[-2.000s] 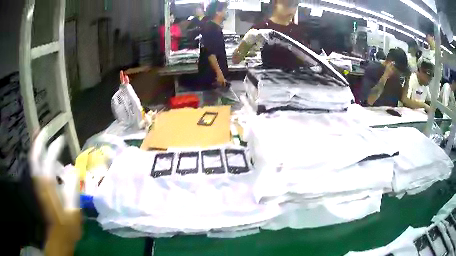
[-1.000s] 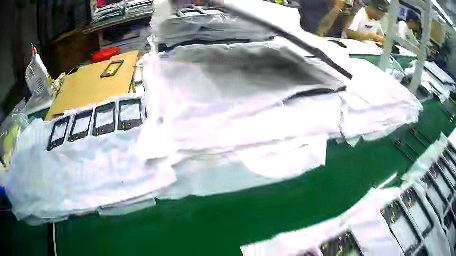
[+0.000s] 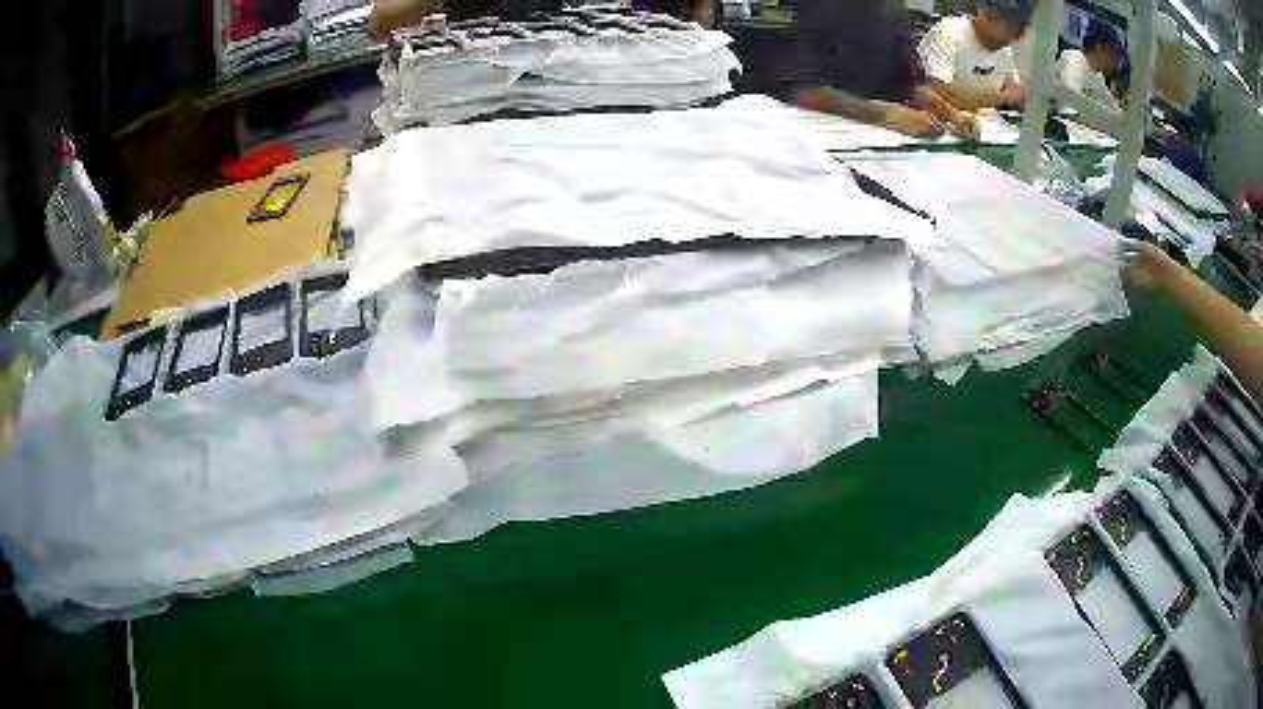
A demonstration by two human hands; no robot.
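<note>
Neither of my hands is in view. A large white interleaf sheet [image 3: 596,180] covers the thick layered stack [image 3: 679,312] in the middle, with dark edges showing beneath it. To the left, several phone middle frames [image 3: 263,330] stand in a row on another white sheet-covered stack [image 3: 208,471]. At the lower right, more middle frames [image 3: 949,665] with gold marks lie in rows on white sheets [image 3: 817,630]. Some are cut off by the picture's edge.
A tan cardboard sheet [image 3: 208,243] holds one small frame [image 3: 279,198]. Loose dark frames [image 3: 1067,416] lie on the green bench [image 3: 554,609]. Another person's hand [image 3: 1147,266] reaches in from the right. Behind are another stack [image 3: 554,69], a white upright [image 3: 1039,90] and seated workers.
The view has swung right and down. My left hand, blurred at the left two seconds ago, is out of view. The raised sheet over the middle stack now lies flat. A forearm has appeared at right.
</note>
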